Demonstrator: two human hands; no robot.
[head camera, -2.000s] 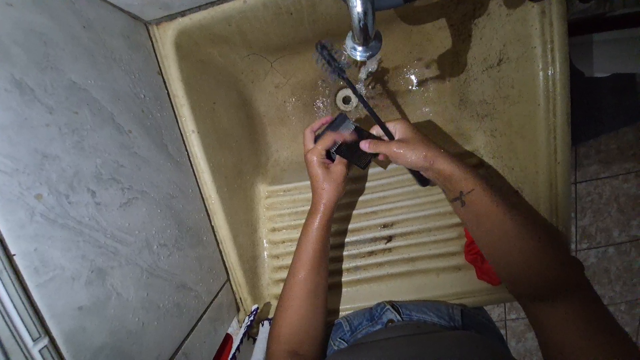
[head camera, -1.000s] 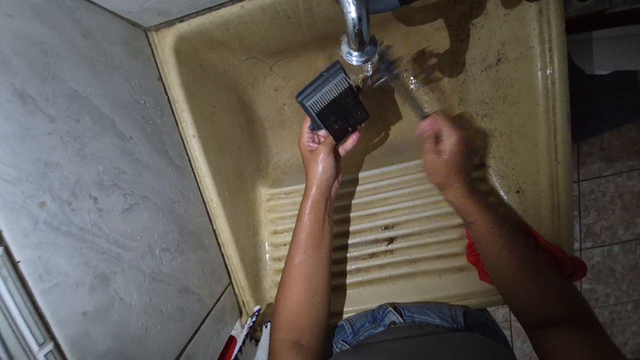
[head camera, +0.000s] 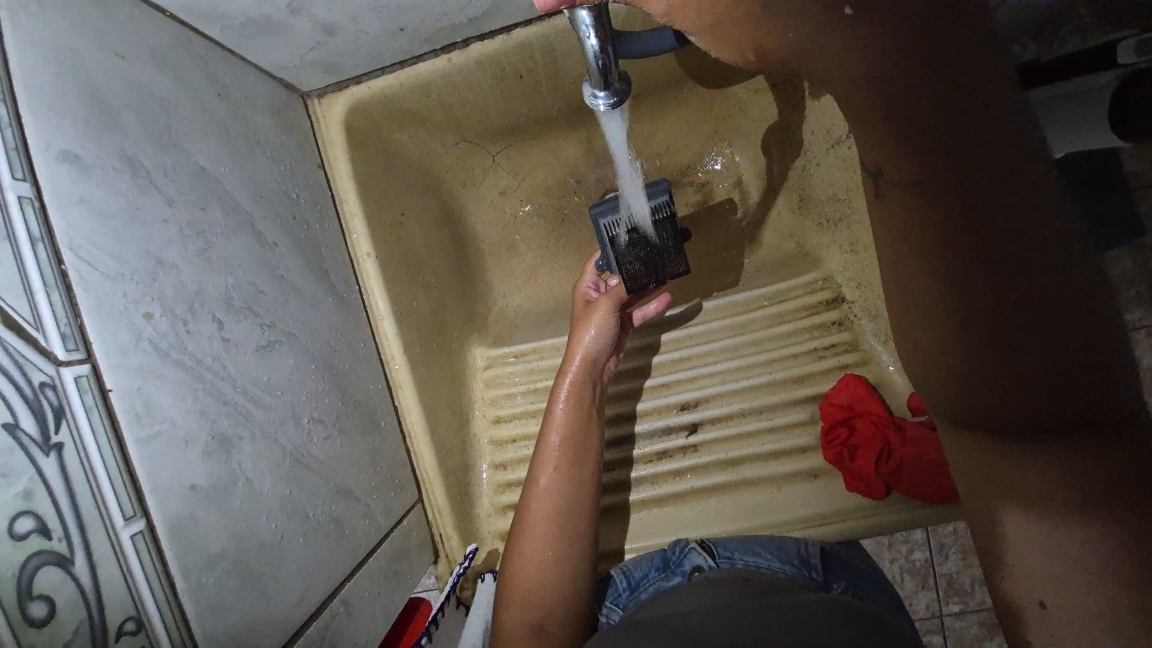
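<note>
My left hand (head camera: 605, 310) grips the lower end of a black plastic part with slots and a fine grille (head camera: 641, 236). Water from the chrome faucet (head camera: 596, 56) runs in a stream onto the grille. My right arm reaches across the right side to the top of the faucet; only part of my right hand (head camera: 702, 27) shows at the top edge, and its fingers are mostly cut off or hidden behind the faucet. The brush seen earlier does not show.
The yellowed laundry sink (head camera: 405, 270) has a ribbed washboard (head camera: 666, 405) in its near half. A red cloth (head camera: 877, 441) lies over the sink's right front edge. Marbled wall tiles (head camera: 225, 315) border the left side. A grey hose or pipe (head camera: 650, 41) is beside the faucet.
My right hand has moved from above the washboard up to the faucet, and the brush it held has gone from view. Water now runs strongly over the black part.
</note>
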